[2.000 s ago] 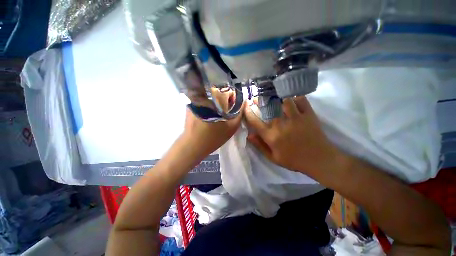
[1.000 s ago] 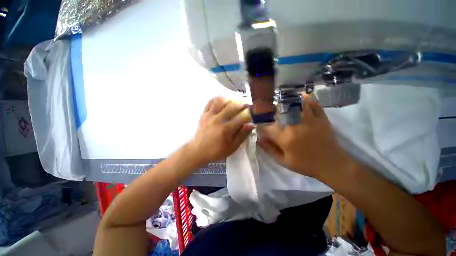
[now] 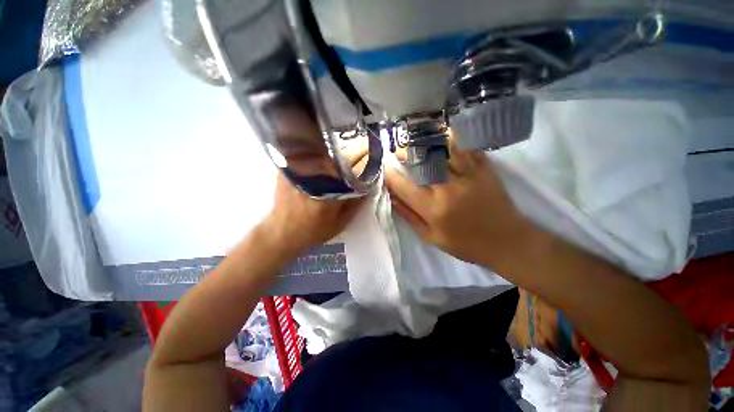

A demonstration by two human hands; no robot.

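Observation:
The white garment piece (image 3: 628, 177) lies bunched right of the needle area and under my right forearm. Its narrow doubled strip (image 3: 372, 257) runs down between my hands over the table edge toward the lap. My left hand (image 3: 310, 211) is on the cloth left of the needle area, its fingers partly hidden behind the chrome curved piece (image 3: 282, 121). My right hand (image 3: 459, 205) holds the cloth right of the strip, fingertips below the small knob. The sewing machine head (image 3: 394, 80) with its blue stripe hangs above both hands. The needle tip and presser foot are hard to make out.
The ruler strip (image 3: 201, 272) runs along the table's front edge. White cloth (image 3: 40, 185) hangs over the left table end, beside blue tape (image 3: 78, 133). A shiny wrapped package (image 3: 76, 28) is at the far left. A red basket (image 3: 283, 342) with scraps is below; red material is lower right.
My left hand has moved in behind the chrome piece, closer to the needle area. The view has shifted, so the machine head and chrome piece appear further left.

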